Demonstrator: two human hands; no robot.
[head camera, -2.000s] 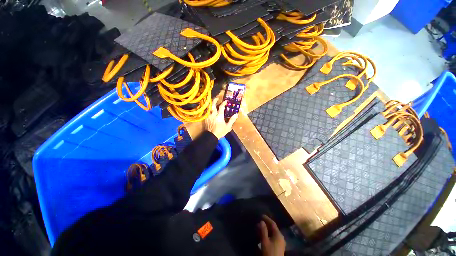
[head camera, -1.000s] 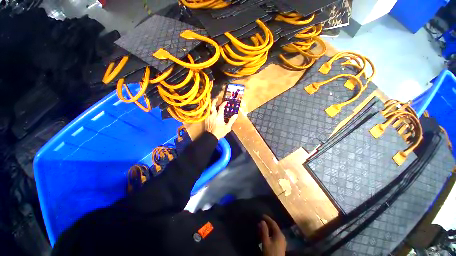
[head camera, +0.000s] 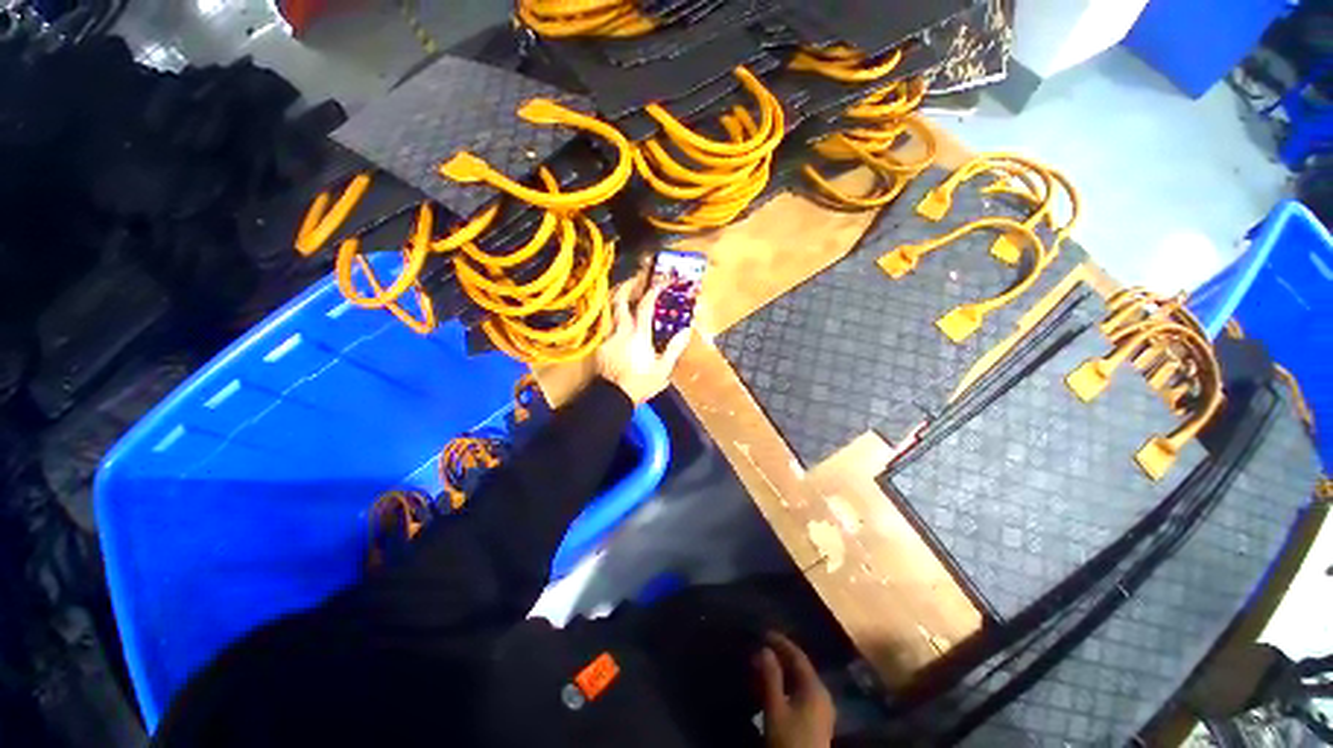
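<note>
A smartphone (head camera: 677, 292) with a bright colourful screen lies at the edge of the cardboard, in the middle of the view. My left hand (head camera: 637, 348) is on it, with fingers along its left side and the thumb on the lower screen. My right hand (head camera: 794, 699) is low in the view near my dark clothing, partly cut off by the bottom edge. Its fingers look slightly bent, and whether it holds anything cannot be told. Check-print bag panels (head camera: 1045, 468) with yellow-orange handles (head camera: 1170, 383) lie to the right.
Stacked handled panels (head camera: 468, 124) with bunches of orange loops lie beyond the phone. A blue crate (head camera: 278, 468) stands at the left with handled pieces inside. Another blue crate (head camera: 1286, 278) is at the right. Worn cardboard (head camera: 877, 570) lies under the panels. Dark piles (head camera: 132, 190) are at far left.
The view has shifted slightly, so the panels and phone appear a little further left. My left hand stays on the phone and my right hand stays low.
</note>
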